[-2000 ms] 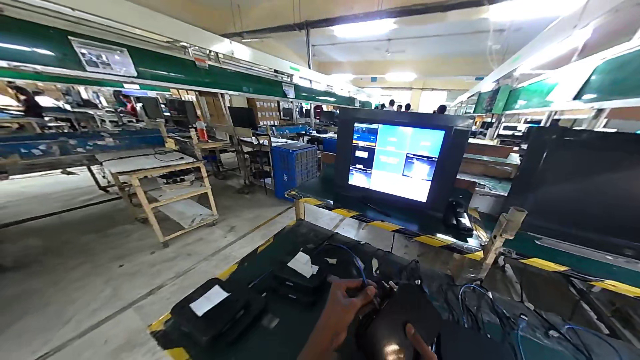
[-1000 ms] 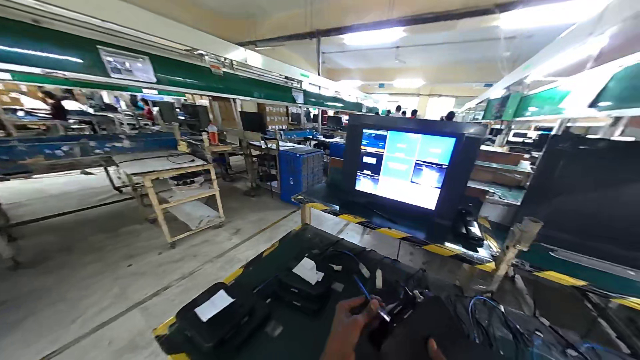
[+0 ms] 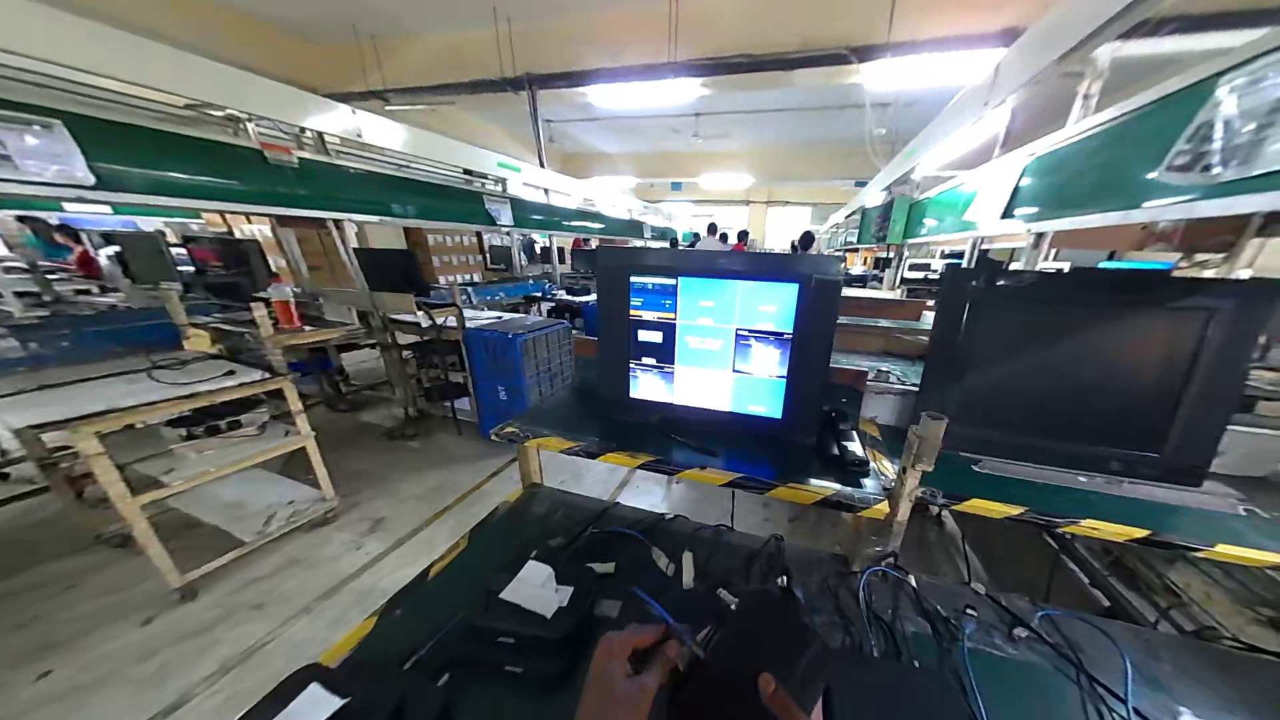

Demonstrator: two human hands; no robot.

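Note:
At the bottom middle, my left hand (image 3: 630,668) has its fingers closed on a dark cable connector, beside a blue cable (image 3: 662,615). My right hand (image 3: 780,697) shows only in part at the lower edge, with its fingers on a black device (image 3: 750,640). Thin cables and metal plugs meet the near side of that device. To the left of my left hand lies a black box (image 3: 530,625) with torn white paper (image 3: 536,588) on it. Another black box with a white label (image 3: 312,703) is partly cut off at the lower left.
A lit monitor (image 3: 710,345) stands behind the bench, with a dark monitor (image 3: 1085,365) at the right. Tangled cables (image 3: 910,610) cover the bench's right side. A post (image 3: 915,480) rises at its back edge. A wooden trolley (image 3: 200,400) and a blue crate (image 3: 515,370) stand left.
The view has shifted, with the monitors and bench now seen from a somewhat different angle. My left hand stays at the cables beside the black device.

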